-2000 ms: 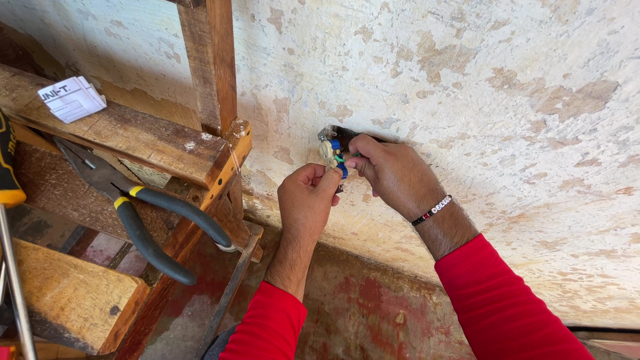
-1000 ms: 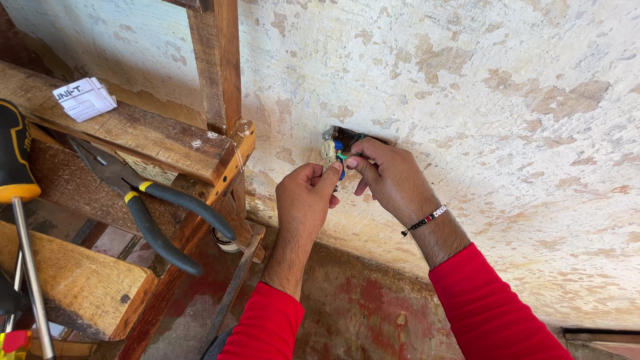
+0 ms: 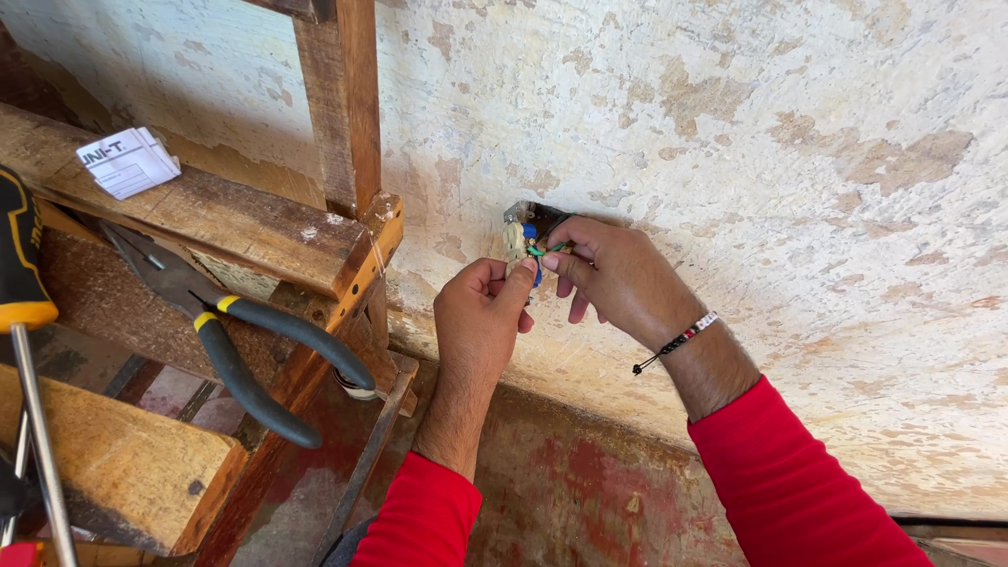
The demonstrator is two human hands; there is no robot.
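A cream electrical outlet with blue parts is tilted out at the left side of a recessed wall box. My left hand grips the lower end of the outlet between thumb and fingers. A short green wire runs at the outlet's side, and my right hand pinches it between thumb and index finger, its other fingers loosely curled. The fingertips of both hands nearly meet there. My fingers partly hide the outlet's lower part and the box opening.
At the left stands a wooden frame bearing long-handled pliers, a folded printed paper and a yellow-black screwdriver. The peeling plaster wall rises behind my hands, above a worn reddish floor.
Both hands stay at the outlet. The right hand's lower fingers have spread a little away from the left hand. The view has shifted slightly.
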